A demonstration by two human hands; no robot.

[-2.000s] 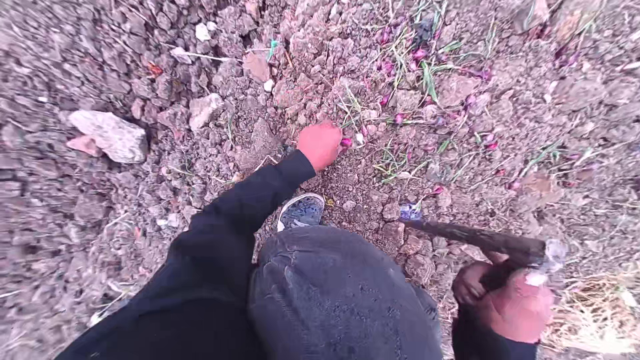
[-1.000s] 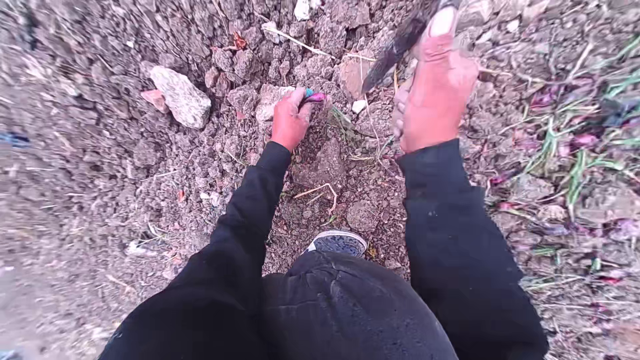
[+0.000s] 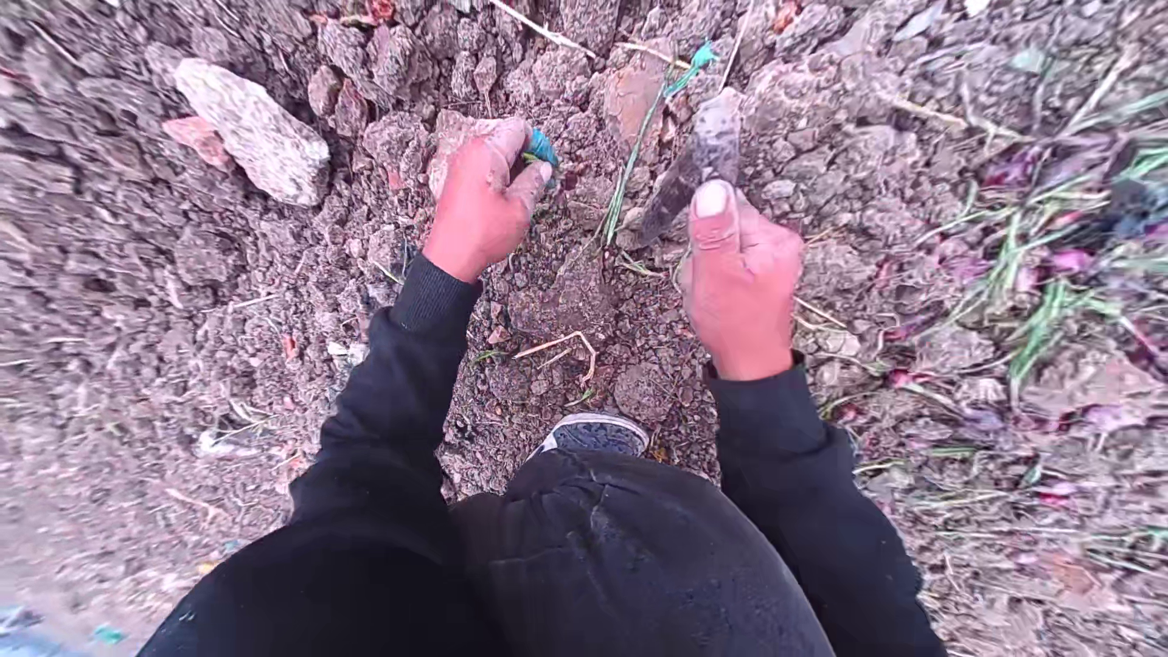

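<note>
My left hand (image 3: 484,196), dusty with soil, pinches a small teal-blue thing (image 3: 543,151) between thumb and fingers; what else it holds is hidden. Across from it, my right hand (image 3: 741,274) is closed around a dark, soil-crusted hand tool (image 3: 716,137), thumb on top. The dark lower part of the tool slants down and left to the ground. Between the hands lie thin green strands (image 3: 630,173) with a teal strip (image 3: 698,66) at their upper end.
Cloddy soil surrounds both hands. A large pale stone (image 3: 255,132) lies at the upper left, beside a reddish stone (image 3: 196,139). Purple onions with green leaves (image 3: 1040,301) are scattered at the right. A patterned shoe (image 3: 598,433) shows below the hands.
The view has shifted. My right hand has moved with the tool from the lower right to beside the left hand. Two seconds ago my left hand was at a purple onion; now it pinches something teal-blue.
</note>
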